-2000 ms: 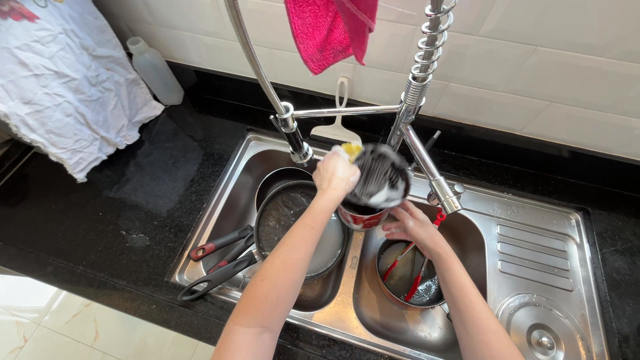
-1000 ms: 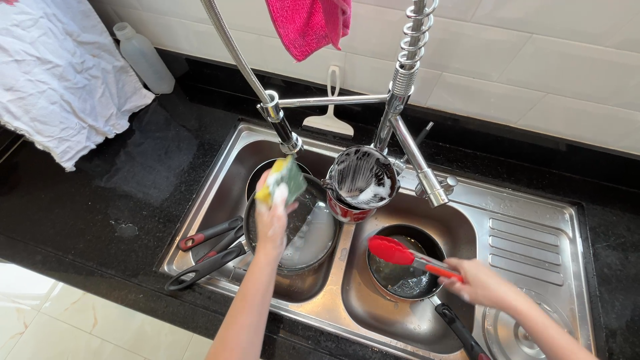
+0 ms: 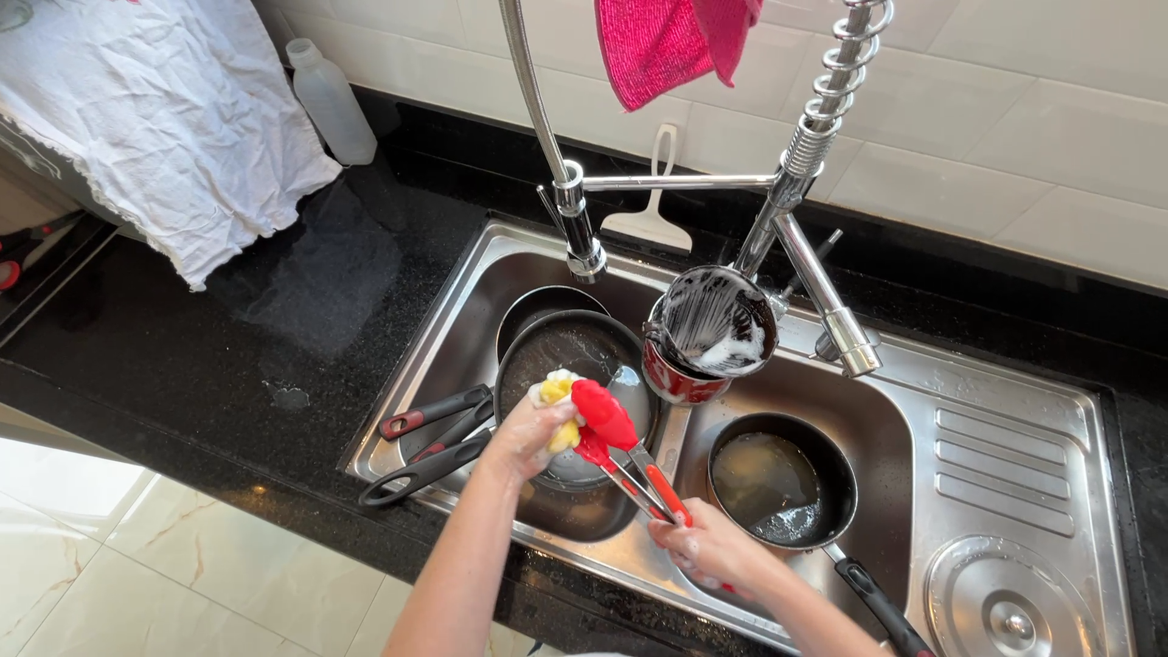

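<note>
My left hand (image 3: 532, 432) grips a soapy yellow sponge (image 3: 558, 392) above the frying pan in the left basin. Red-tipped kitchen tongs (image 3: 610, 418) are held at their handles by my right hand (image 3: 698, 547), their red heads beside the sponge. Under my left hand lies a dark frying pan (image 3: 570, 351), on top of another pan (image 3: 538, 306). A dark saucepan (image 3: 776, 474) with cloudy liquid sits in the right basin. Between the basins, a red pot (image 3: 680, 379) carries a dark, suds-streaked vessel (image 3: 716, 319).
A chrome spring faucet (image 3: 789, 182) and its spray head (image 3: 584, 246) stand over the sink. Behind it is a white squeegee (image 3: 650, 224). A pink cloth (image 3: 671, 46) hangs above. A plastic bottle (image 3: 336, 105) and white cloth (image 3: 173, 119) are at the left; the ribbed drainboard (image 3: 1004, 465) is at the right.
The tongs, earlier in the right-hand saucepan, were lifted out by my right hand and brought left to the sponge. My left hand has moved from the suds-streaked vessel to above the frying pan.
</note>
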